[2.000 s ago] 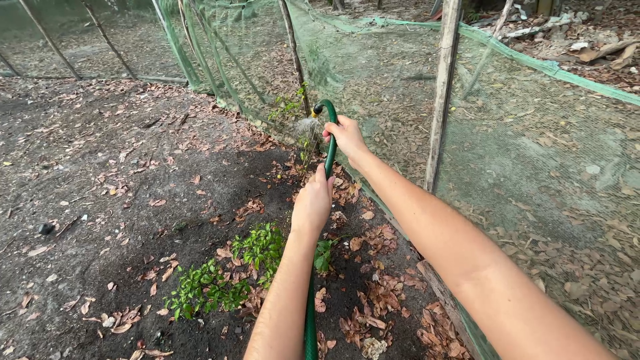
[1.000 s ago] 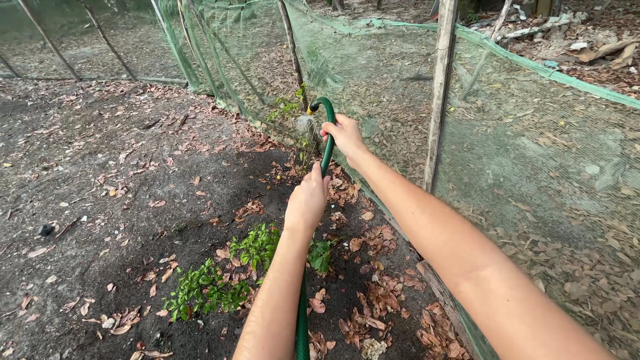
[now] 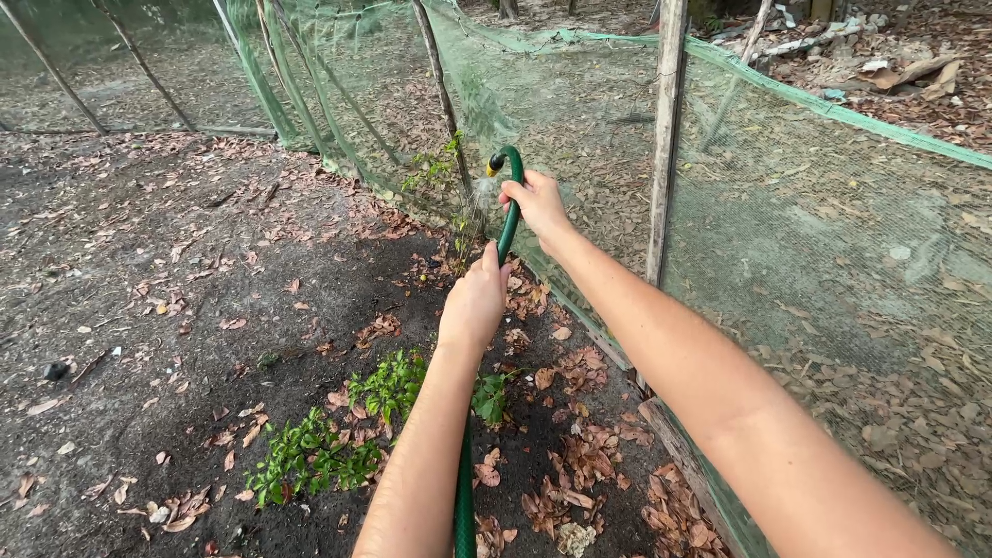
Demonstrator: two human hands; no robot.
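Note:
A green garden hose point(image 3: 508, 225) runs up from the bottom edge and bends over at its top, where a black and yellow nozzle point(image 3: 494, 164) points down. Water sprays from the nozzle over a thin plant point(image 3: 465, 229) beside the net fence. My left hand point(image 3: 474, 298) is closed round the hose below the bend. Higher up, my right hand point(image 3: 535, 203) grips the hose near the bend. Part of the hose is hidden behind my left hand and forearm.
Green mesh netting point(image 3: 837, 232) on wooden posts point(image 3: 665, 139) stands ahead and to the right. Low leafy plants point(image 3: 310, 457) grow by my left forearm. A wooden board point(image 3: 682, 465) edges the net at lower right. Dry leaves point(image 3: 589, 457) lie on dark soil.

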